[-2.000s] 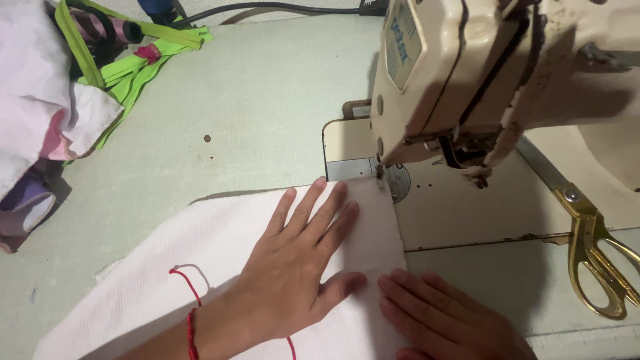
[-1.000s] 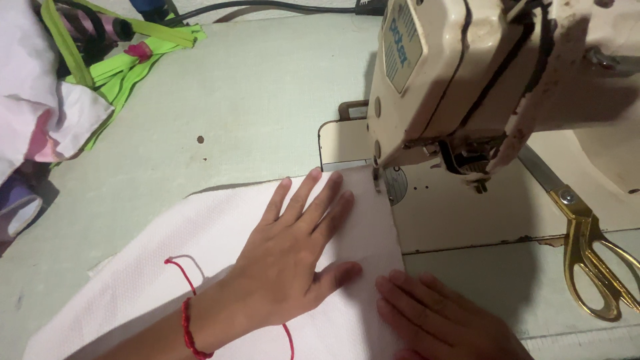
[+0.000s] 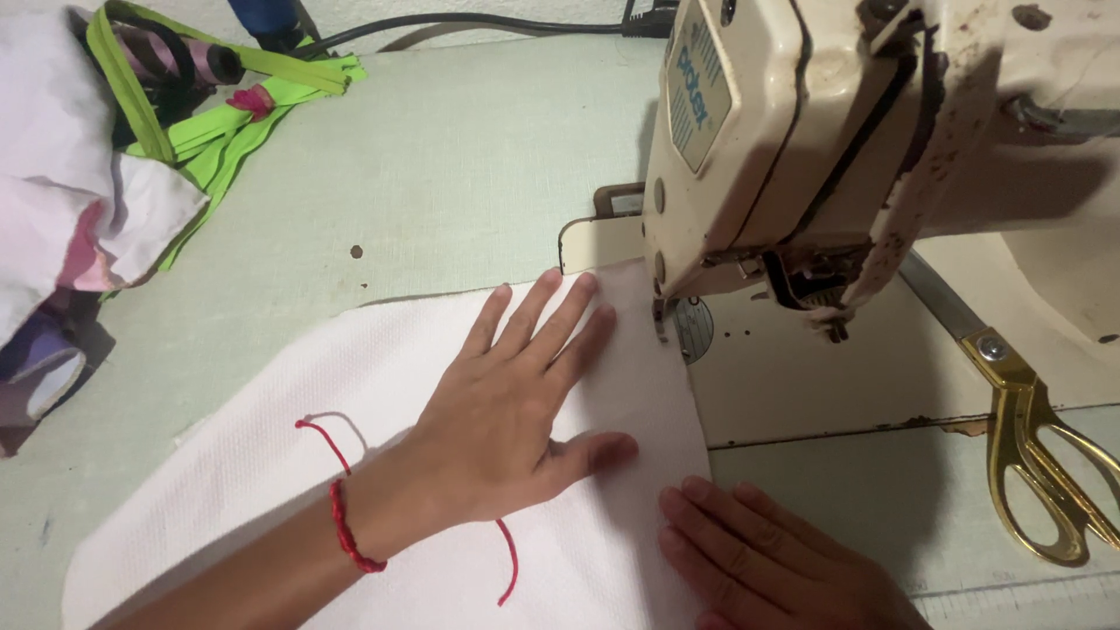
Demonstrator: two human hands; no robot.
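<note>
White textured fabric (image 3: 262, 367) lies flat, its right edge running under the presser foot (image 3: 661, 322) of a cream sewing machine (image 3: 744, 131). My left hand (image 3: 516, 411) rests palm down on the fabric with fingers spread, the fingertips near its far edge and left of the foot. A red braided bracelet (image 3: 341, 525) circles that wrist, its loose ends over the fabric. At the fabric's right edge, nearer to me, my right hand (image 3: 770, 551) lies with its fingers close together, the fingertips on the cloth. The needle is too hidden to make out.
Gold-handled scissors (image 3: 1015, 385) lie on the right, blades toward the machine bed (image 3: 805, 385). Bright green zipper tapes (image 3: 210, 140), thread spools (image 3: 175, 61) and white and pink cloth (image 3: 52, 157) are at the upper left. A black cable (image 3: 472, 19) runs along the wall.
The fabric's far edge has moved a little further past the presser foot, with my left hand moving along on top. My right hand stays at the right edge.
</note>
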